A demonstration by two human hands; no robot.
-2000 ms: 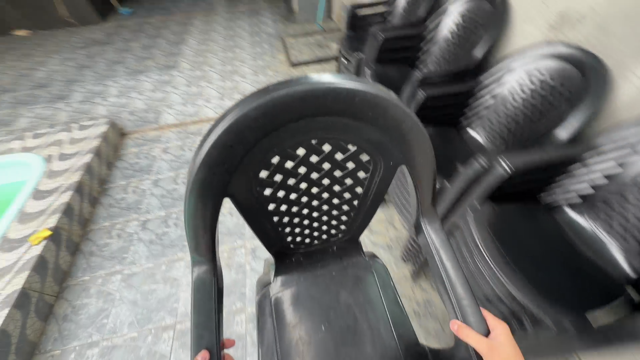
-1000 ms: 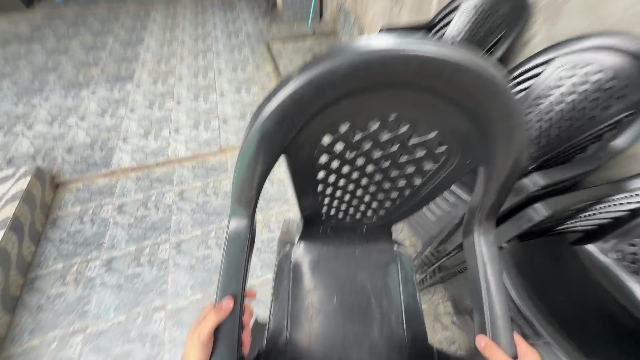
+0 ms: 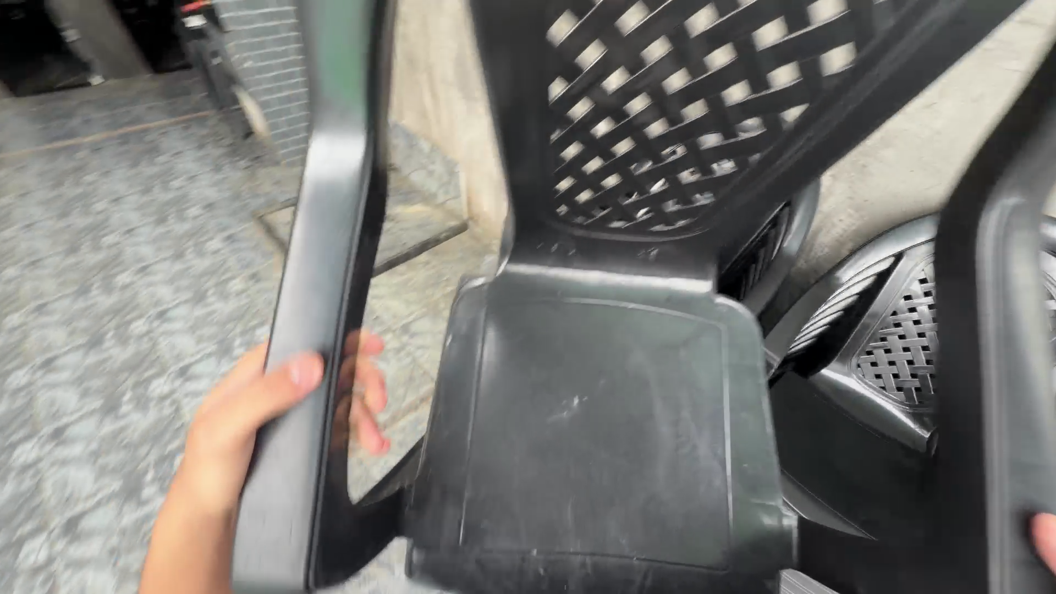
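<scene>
A black plastic armchair with a woven-pattern back fills the middle of the view, its seat toward me. My left hand is wrapped around its left armrest, thumb on top and fingertips showing on the inner side. At the right edge only a fingertip of my right hand shows, against the outer side of the right armrest; the rest of that hand is out of frame. The top of the chair's back is cut off by the frame.
Behind the held chair at the right, more black plastic chairs stand by a pale wall. A low slab lies at the wall's foot. Grey patterned floor tiles spread at the left, with a tiled pillar further back.
The held chair now appears much closer and higher in the view, its back's top out of frame. Both hands stay at the armrests. The view has shifted toward the wall and pillar.
</scene>
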